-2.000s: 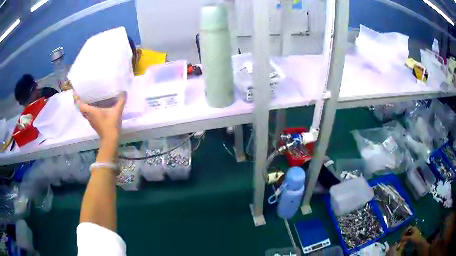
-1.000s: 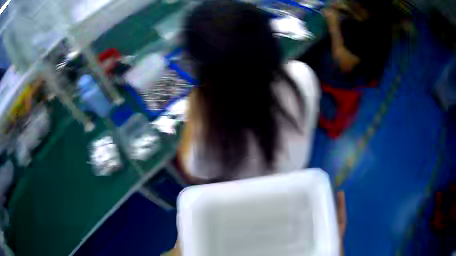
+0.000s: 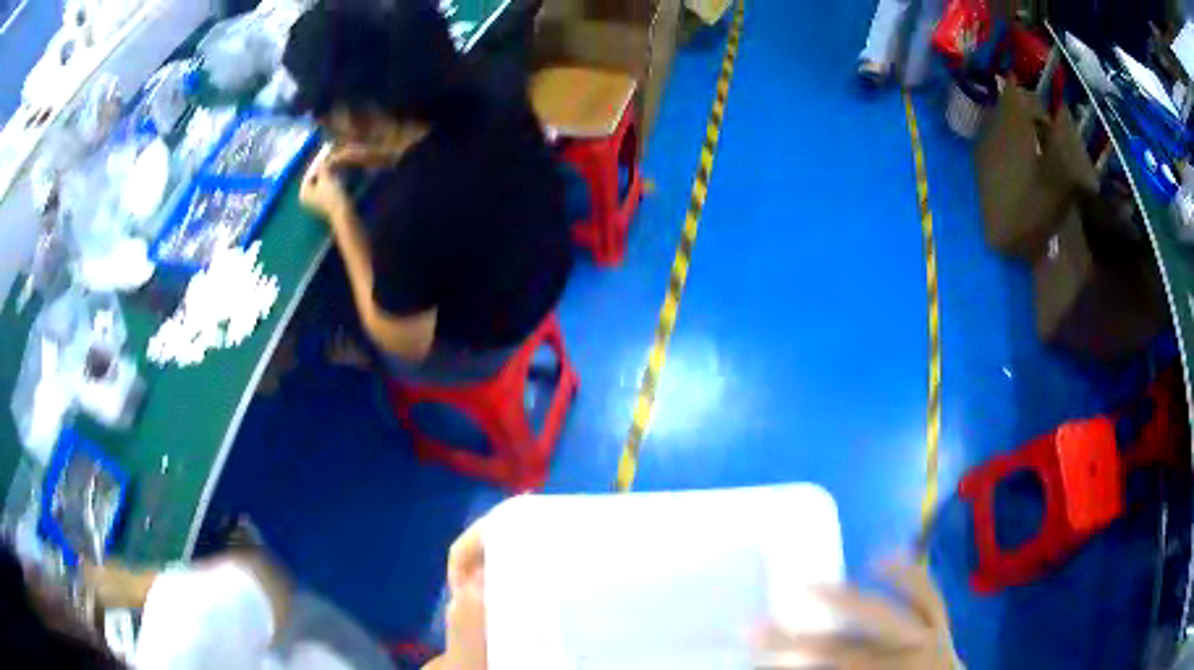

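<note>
A white rectangular tub or lid (image 3: pixel 655 576) is held low in front of me, its lower part cut off by the frame's bottom edge. My left hand (image 3: pixel 464 596) grips its left side, with the fingers at the edge. My right hand (image 3: pixel 877 622) is blurred by motion at the tub's right side, its fingers over the white surface. Whether the right hand grips the tub or only touches it cannot be told.
A person in black (image 3: pixel 458 196) sits on a red stool (image 3: pixel 504 425) at the green bench (image 3: pixel 197 412). Blue trays (image 3: pixel 216 216) and white strips (image 3: pixel 216 308) lie there. Another person's white sleeve (image 3: pixel 210 615) is lower left. Yellow-black floor lines (image 3: pixel 681 262) run ahead; red stools (image 3: pixel 1034 504) stand right.
The view has swung from the bench and the nearby person to the aisle. The white tub stays in front of me. My right hand now shows over its right part.
</note>
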